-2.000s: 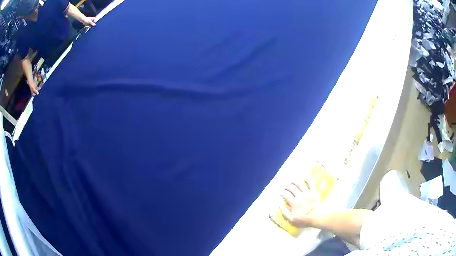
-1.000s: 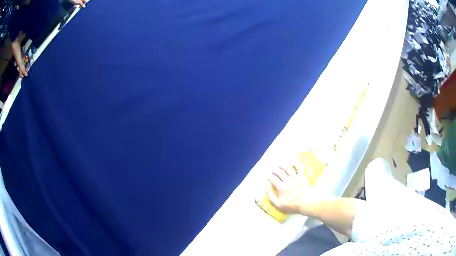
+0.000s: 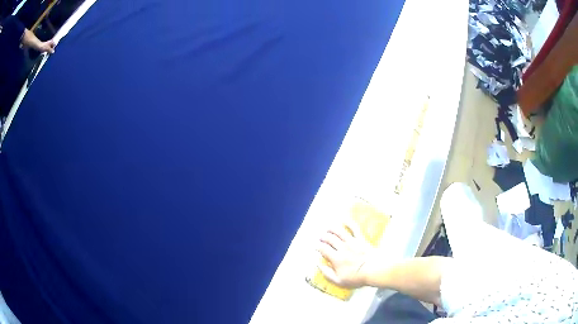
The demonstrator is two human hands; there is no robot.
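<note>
A dark blue fabric ply (image 3: 190, 158) covers most of the table, with soft folds at its top and lower left. My left hand (image 3: 345, 258) lies over a yellow fabric weight (image 3: 371, 221) on the white table margin, right of the cloth edge. Its fingers are bent over the weight's near part, and the palm hides some of it. The hand does not touch the blue cloth. My right hand is out of the picture.
Another person's hand (image 3: 47, 47) is at the far table edge, top left. A worn yellow strip (image 3: 412, 149) lies along the white margin (image 3: 380, 120). Dark and white scraps (image 3: 497, 44), a green sack (image 3: 563, 130) and a reddish-brown object (image 3: 546, 73) are on the right.
The view has shifted, bringing the green sack into sight. The other person's lower hand is no longer in view. My left hand stays over the weight, and the long fold across the cloth has flattened.
</note>
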